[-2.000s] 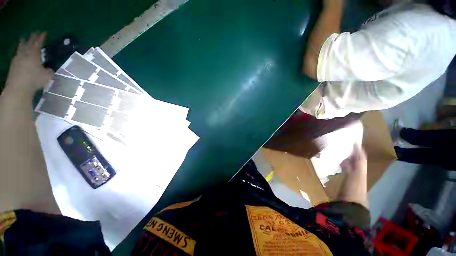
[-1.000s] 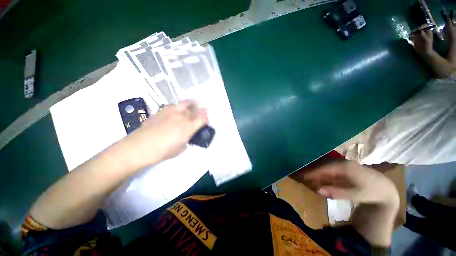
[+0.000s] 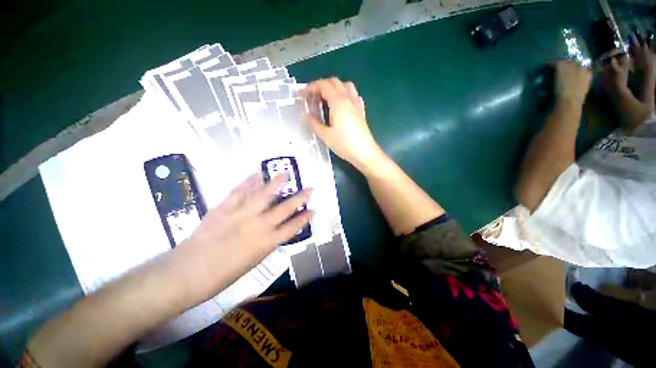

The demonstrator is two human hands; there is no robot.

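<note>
One black handset (image 3: 171, 188) lies on the white sheets at left, a pale round disc near its top and a shiny board lower down. A second handset (image 3: 282, 169) lies to its right with its shiny patterned end up. My left hand (image 3: 241, 215) is over this second handset, fingers spread across its side; whether it grips is unclear. My right hand (image 3: 336, 115) is at the upper right edge of the sheet stack (image 3: 194, 93), fingers curled; its fingertips are blurred, and whether they hold a piece is unclear.
A dark handset (image 3: 495, 27) lies at the far right of the green bench (image 3: 431, 93). Another worker in a white shirt (image 3: 611, 198) sits at right, hands near the bench's far end. A brown cardboard box (image 3: 529, 287) is below the bench edge.
My right hand has come up from over the box to the sheet stack's right edge. My left hand has moved slightly down and left, uncovering the second handset's patterned end.
</note>
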